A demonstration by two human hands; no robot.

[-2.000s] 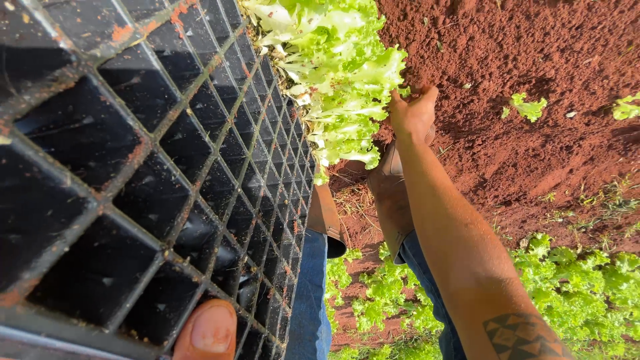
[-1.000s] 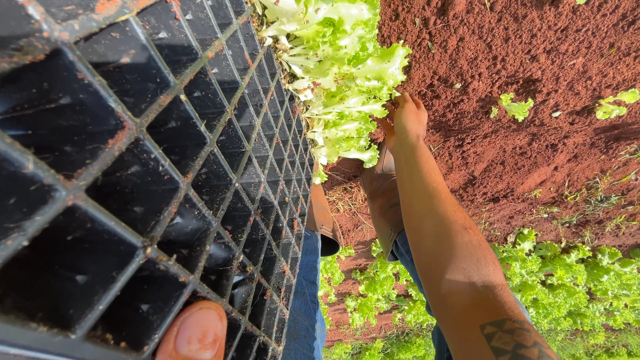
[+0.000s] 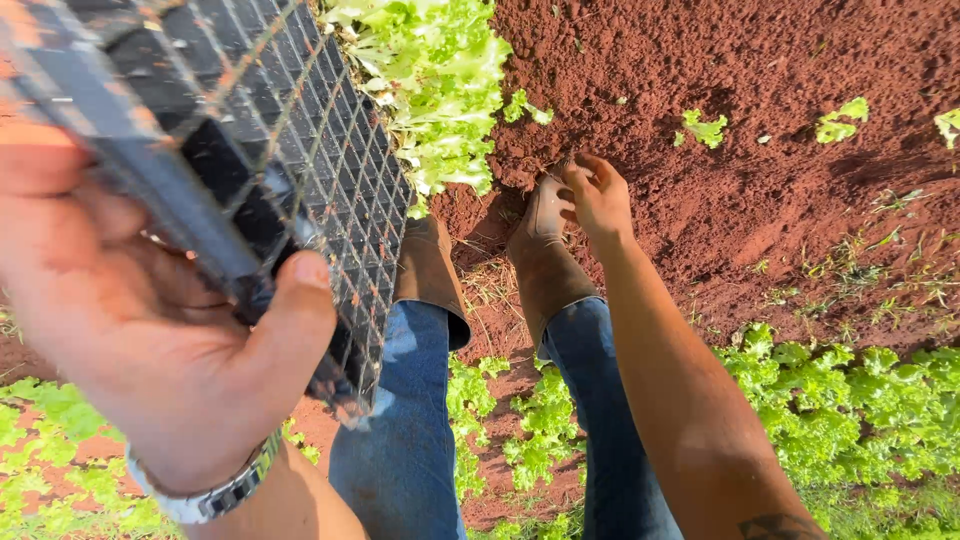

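My left hand [image 3: 202,330] grips the near edge of a black plastic seedling tray [image 3: 315,150], its thumb over the cells. Many cells in view hold no plant; pale green lettuce seedlings [image 3: 442,82] crowd the tray's far side. Over the toe of a brown boot, my right hand [image 3: 600,196] has its fingers loosely curled and apart, and nothing shows in them. A small lettuce seedling [image 3: 527,107] is in the red soil just beyond that hand, beside the tray's leaves.
More small seedlings [image 3: 703,129] stand spaced in the red soil [image 3: 750,60] to the right. Larger lettuce plants [image 3: 847,405] grow at lower right, lower left and behind my boots [image 3: 551,270]. Weeds [image 3: 855,270] and dry grass lie between.
My right hand has drawn back from the soil beside the tray's leaves, where a small seedling now shows. The view has shifted, and more of my left hand and the tray's edge is visible.
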